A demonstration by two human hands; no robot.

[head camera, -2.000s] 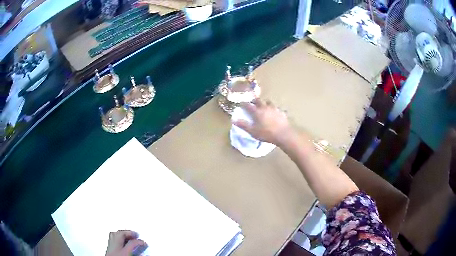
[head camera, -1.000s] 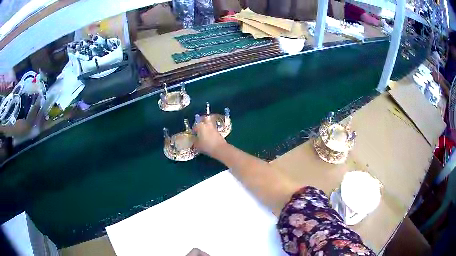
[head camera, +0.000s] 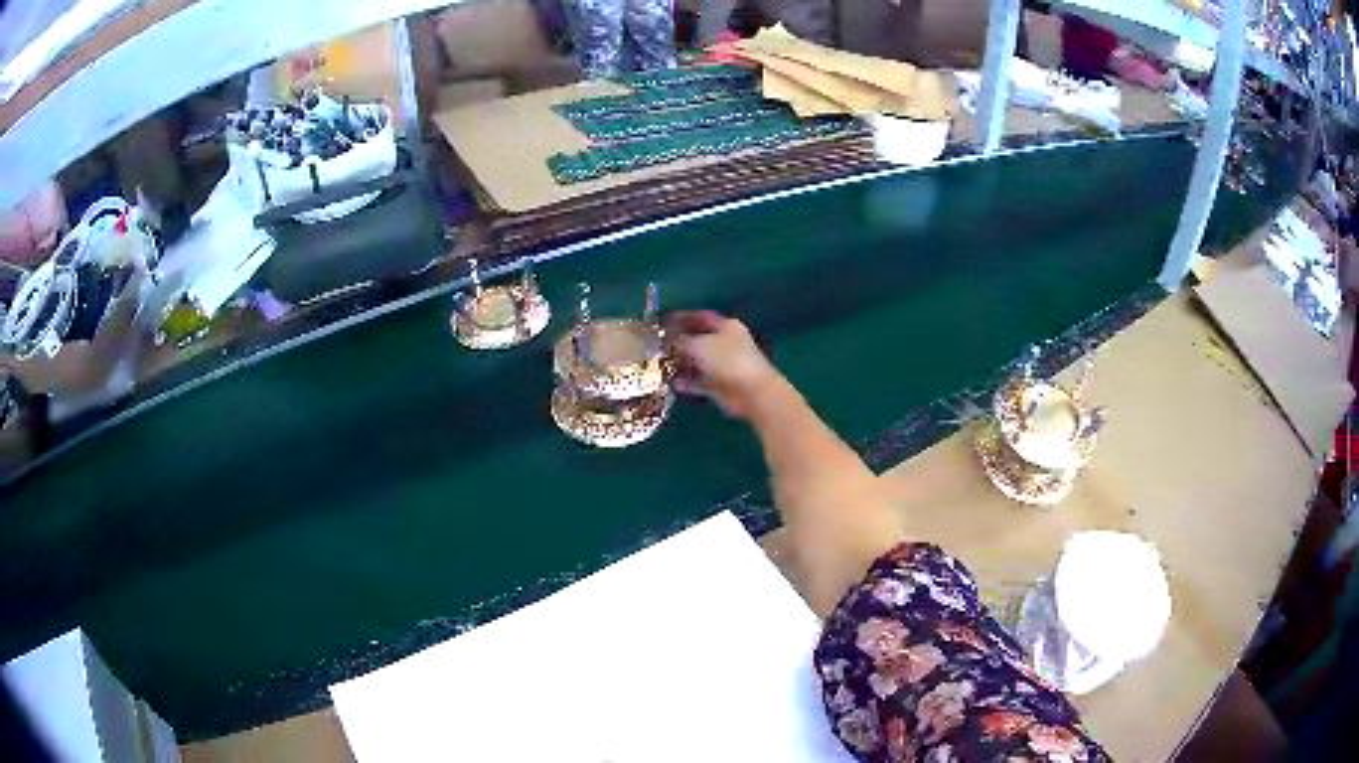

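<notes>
My right hand (head camera: 718, 362) reaches over the green conveyor belt, its fingers on the right side of a gold ornamental stand (head camera: 613, 358). That stand sits on top of another gold stand (head camera: 613, 419) on the belt. A single gold stand (head camera: 501, 316) with upright posts is just behind and to the left. Two more stacked gold stands (head camera: 1040, 434) are on the cardboard-covered bench at right. White wrapped pieces (head camera: 1112, 596) lie nearer me at lower right. The white wrapping paper stack (head camera: 596, 671) is in front of me. My left hand is out of view.
The green conveyor belt (head camera: 298, 552) runs across the view. Beyond it lie a cardboard stack with green strips (head camera: 656, 134), brown sheets (head camera: 835, 75) and a white container (head camera: 316, 164). A spare paper stack (head camera: 75, 693) is at far left and a loose cardboard sheet (head camera: 1274, 350) at right.
My right hand has brought one belt stand onto another; they stood side by side before. My left hand's small visible part has left the lower edge. The view has shifted slightly.
</notes>
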